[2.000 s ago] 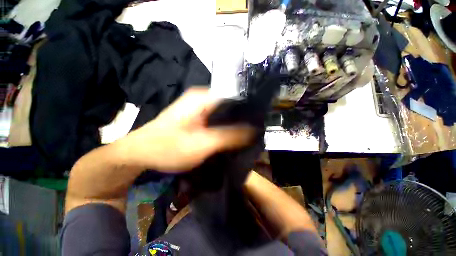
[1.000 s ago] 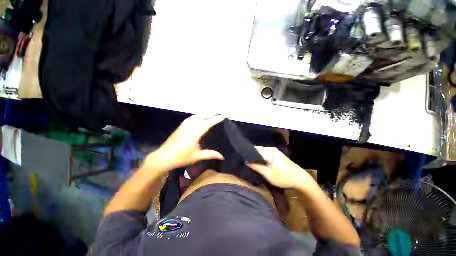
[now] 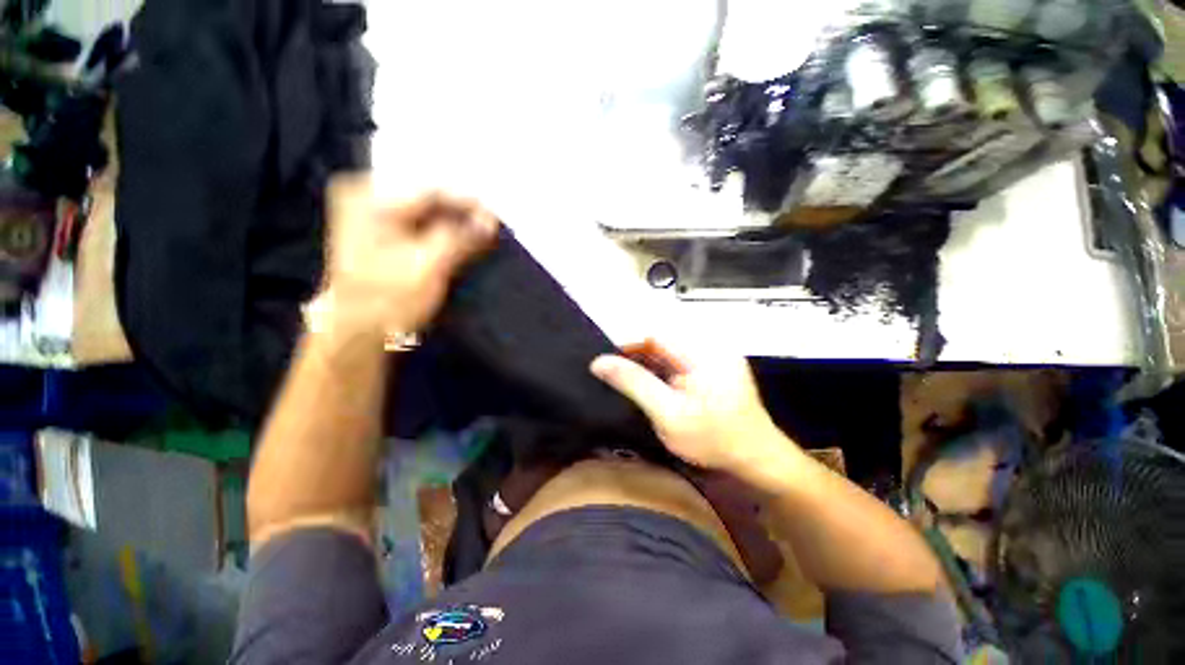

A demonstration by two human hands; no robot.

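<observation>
A black garment piece (image 3: 539, 331) is stretched between my two hands over the table's front edge and my lap. My left hand (image 3: 396, 253) is slightly blurred and grips its upper left corner above the table. My right hand (image 3: 695, 403) pinches its right edge with thumb and fingers, just in front of the table edge. The overlock machine (image 3: 910, 117) stands at the upper right, apart from the cloth. The lower part of the piece is dark and hard to tell from the shadow.
A large black garment heap (image 3: 215, 195) lies on the left of the white table (image 3: 520, 117) and hangs over its front. Black lint (image 3: 890, 279) clings below the machine. A round fan (image 3: 1089, 611) stands at lower right. A grey panel (image 3: 150, 500) is at lower left.
My left hand has moved up and left over the table, drawing the black piece out flat. My right hand has moved slightly up. Earlier the piece was bunched near the machine, then held at my lap.
</observation>
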